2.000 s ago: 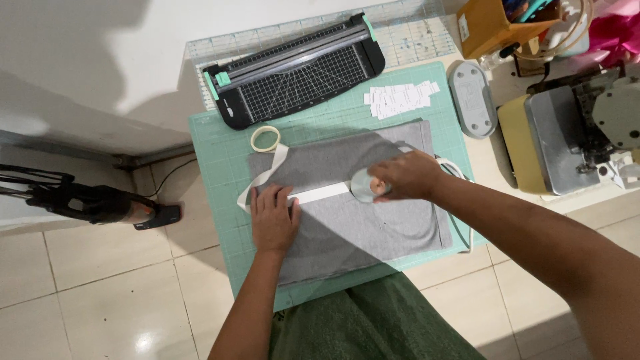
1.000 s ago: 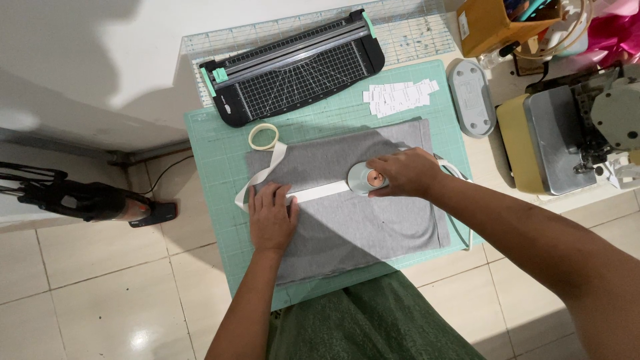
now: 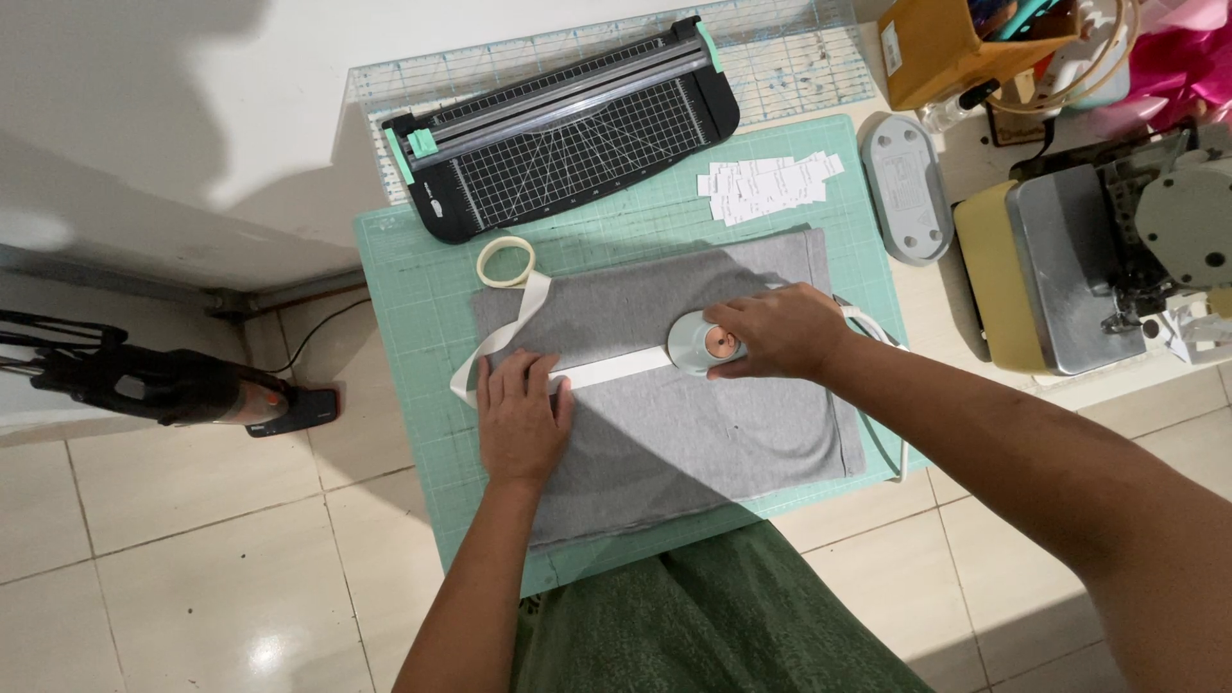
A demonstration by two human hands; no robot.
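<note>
A folded grey fabric piece (image 3: 664, 433) lies on a green cutting mat (image 3: 414, 385). Across it runs a white tape strip (image 3: 616, 368), whose loose end curls off the fabric's left side up to a pale ring-shaped tape roll (image 3: 505, 262). My left hand (image 3: 523, 414) lies flat, its fingertips pressing on the strip's left part. Gripped in my right hand (image 3: 780, 332) is a small pale handheld iron (image 3: 691, 342) with a copper-coloured round top, resting on the strip. The iron's underside is hidden, and its white cord passes beneath my right forearm.
Behind the fabric are a black paper trimmer (image 3: 577, 135) on a clear ruler (image 3: 799, 58) and white paper slips (image 3: 770, 185). To the right stand a grey oblong base (image 3: 907, 188), a sewing machine (image 3: 1068, 269) and an orange-brown box (image 3: 929, 58). A black upright vacuum cleaner (image 3: 173, 385) is at left.
The iron in my right hand has tilted and shifted slightly between the earlier frames, staying on the strip. My left hand has stayed on the strip's left part.
</note>
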